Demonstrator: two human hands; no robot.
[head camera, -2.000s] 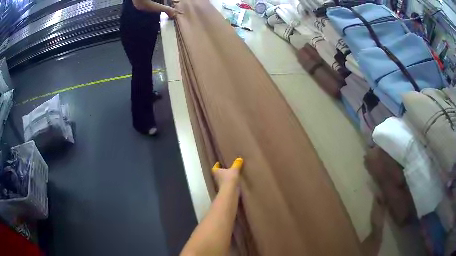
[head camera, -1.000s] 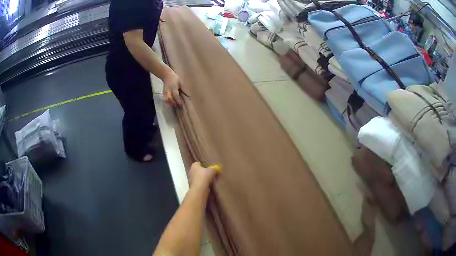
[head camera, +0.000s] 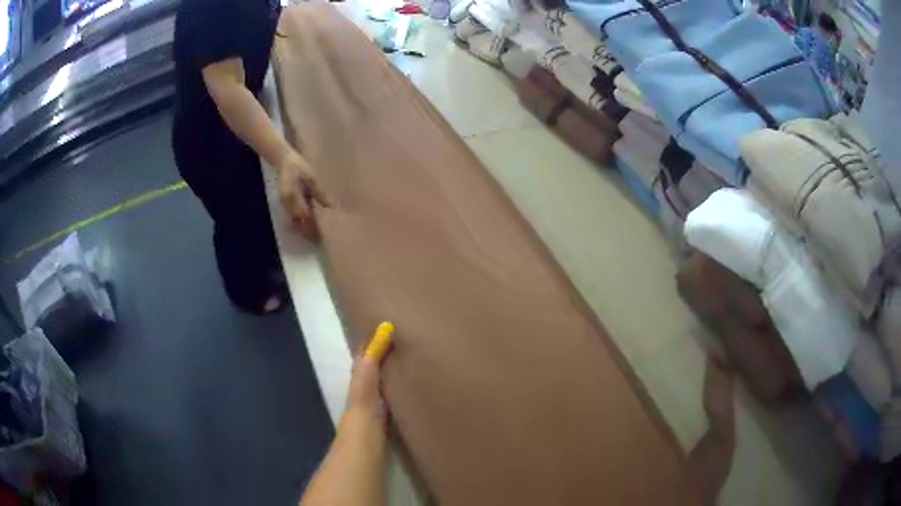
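A long brown curtain panel (head camera: 464, 296) lies lengthwise on the pale table (head camera: 578, 212). My left hand (head camera: 370, 371) is at its left edge, low in the view. The yellow-covered thumb lies on top of the cloth and the fingers are hidden under the edge, so the hand holds the edge. My right hand is not recognisable. A dark brownish shape, perhaps a shadow, shows on the table at the panel's right edge.
A person in dark clothes (head camera: 222, 128) stands at the table's left side, one hand on the panel's edge. Strapped light-blue (head camera: 711, 74), beige (head camera: 815, 183) and brown bundles line the right side, with a white bundle (head camera: 766, 267). A basket (head camera: 49, 415) and white package (head camera: 64, 282) are on the floor.
My left hand has moved left in the view with the panel's edge. The layered folds along that edge are now covered by smooth cloth. The person has come nearer along the table.
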